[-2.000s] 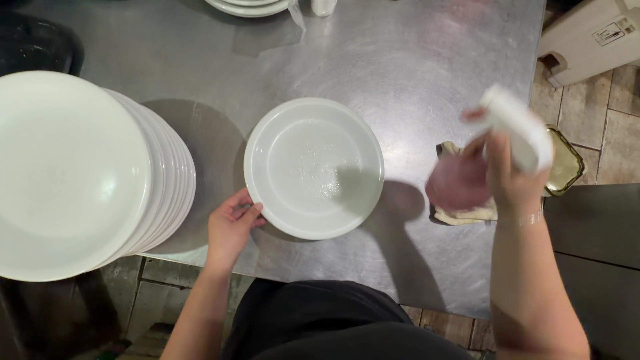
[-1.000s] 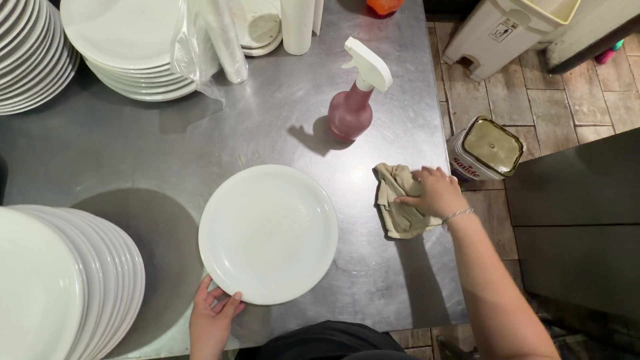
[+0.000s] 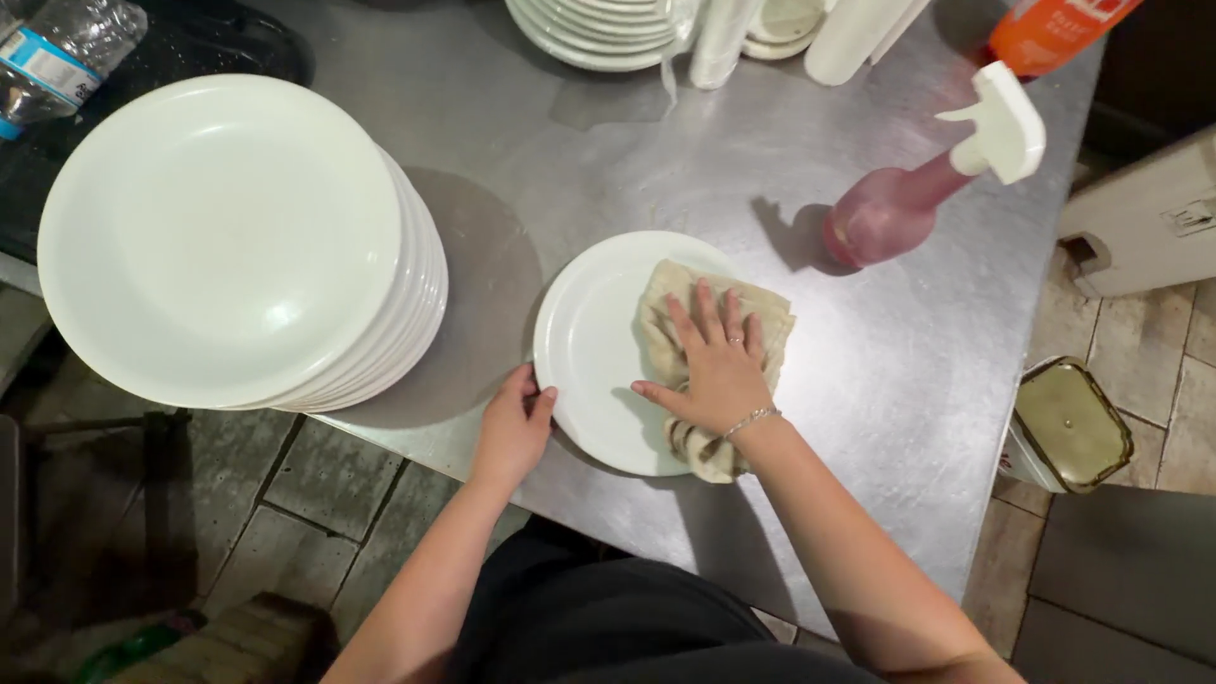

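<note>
A white plate (image 3: 598, 351) lies on the stainless steel table. My left hand (image 3: 518, 418) grips its left rim between thumb and fingers. Spread flat, my right hand (image 3: 717, 370) presses a folded beige cloth (image 3: 670, 285) onto the plate's right side, and part of the cloth hangs past the rim. Behind them, to the right, stands a spray bottle (image 3: 883, 217) with pink liquid and a white trigger head. A tall stack of white plates (image 3: 218, 237) rises at the left, near the table's front edge.
At the back are more stacked plates (image 3: 608, 47), white cylinders (image 3: 719, 43) and an orange bottle (image 3: 1050, 38). A black tray (image 3: 256, 47) with a clear plastic bottle (image 3: 76, 57) is back left. A lidded container (image 3: 1073, 427) stands beyond the table's right edge (image 3: 1012, 408).
My right hand held the spray bottle, then was on the cloth beside the plate; now hand and cloth are on the plate. The spray bottle stands on the table. My left hand stays at the rim.
</note>
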